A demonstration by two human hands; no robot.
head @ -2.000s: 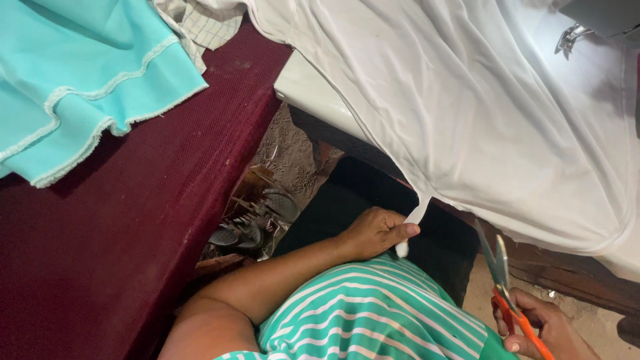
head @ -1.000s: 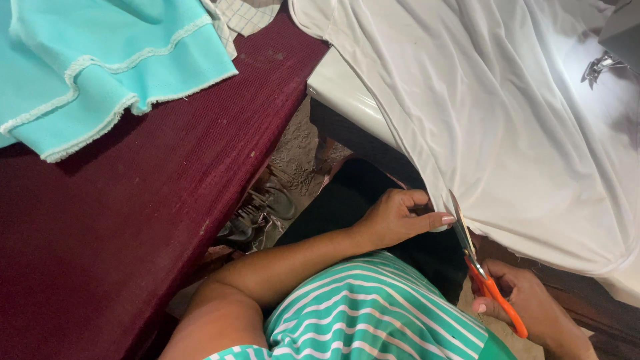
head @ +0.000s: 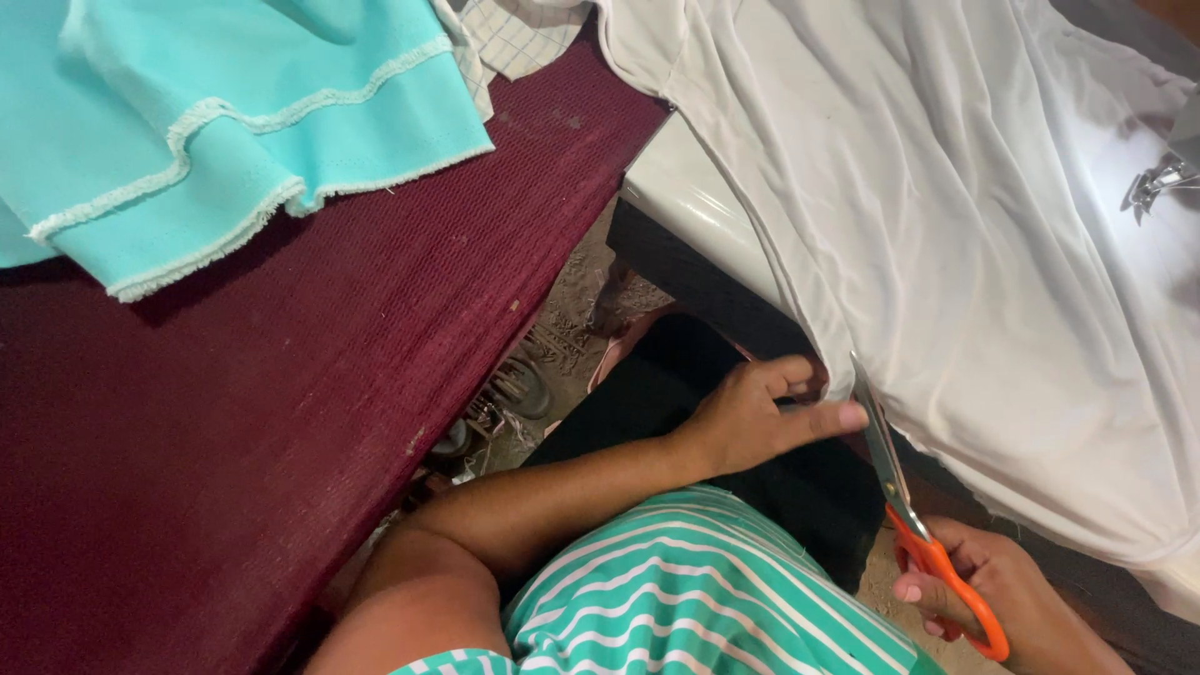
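Observation:
White fabric (head: 919, 216) drapes over the sewing machine table (head: 703, 206) and hangs past its front edge. My left hand (head: 769, 412) pinches the fabric's edge between thumb and fingers. In my right hand (head: 984, 581) is a pair of scissors with orange handles (head: 947, 572). The blades lie against the fabric edge, right beside my left thumb, and look nearly closed. Part of the fabric between my left fingers is hidden by the hand.
Turquoise fabric (head: 328, 122) with frayed seams lies on the dark red covered surface (head: 281, 375) at left, beside checked cloth (head: 525, 33). A metal presser foot (head: 1158, 187) stands at the right. Shoes (head: 516, 389) lie on the floor between the two surfaces.
Two seconds ago the scissors were apart from the fabric with blades spread; now they are at its edge by my left thumb. My right hand has moved up toward my left hand.

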